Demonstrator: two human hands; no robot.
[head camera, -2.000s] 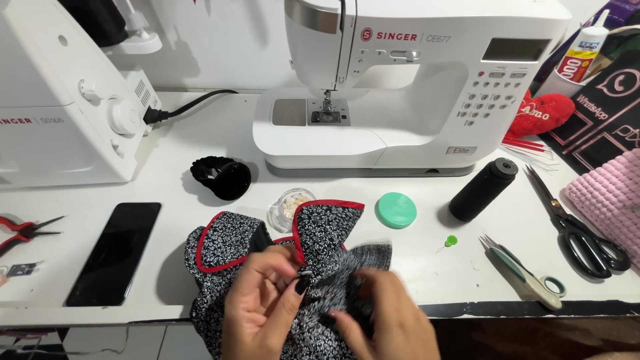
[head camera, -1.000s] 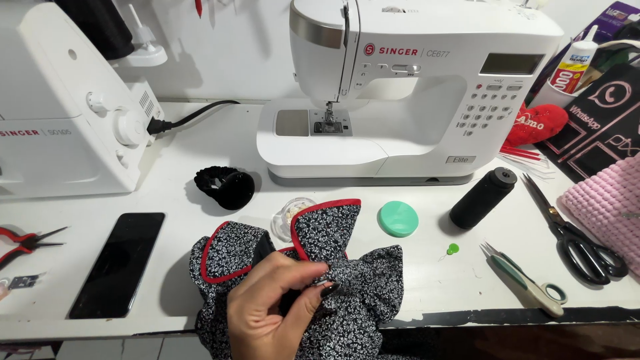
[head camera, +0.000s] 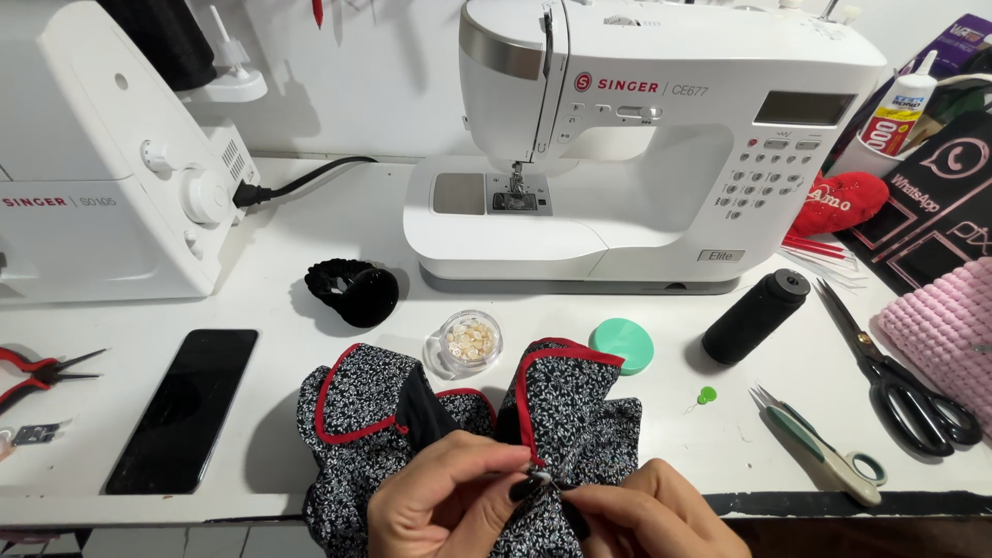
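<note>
A black-and-white floral garment (head camera: 465, 442) with red bias trim lies over the table's front edge. My left hand (head camera: 457, 496) pinches its cloth between thumb and forefinger, just below the end of the red trim, where a small pale button (head camera: 540, 477) shows at the fingertips. Close on the right, my right hand (head camera: 651, 511) has its fingertips together at the same spot; a thin needle seems to be between them, but it is too small to be sure. Behind the garment stand an open clear jar of small buttons (head camera: 471, 341) and a mint-green lid (head camera: 622, 346).
A white sewing machine (head camera: 659, 155) stands behind, a white overlocker (head camera: 93, 170) at left. Around lie a phone (head camera: 182, 411), red-handled pliers (head camera: 43, 370), a black scrunchie (head camera: 353, 291), a black thread spool (head camera: 756, 316), a green pin cushion top (head camera: 706, 395), thread snips (head camera: 818, 446) and large scissors (head camera: 899, 372).
My right hand, out of view one second ago, is back beside my left hand at the garment. The garment's right red-trimmed flap has shifted and folded differently.
</note>
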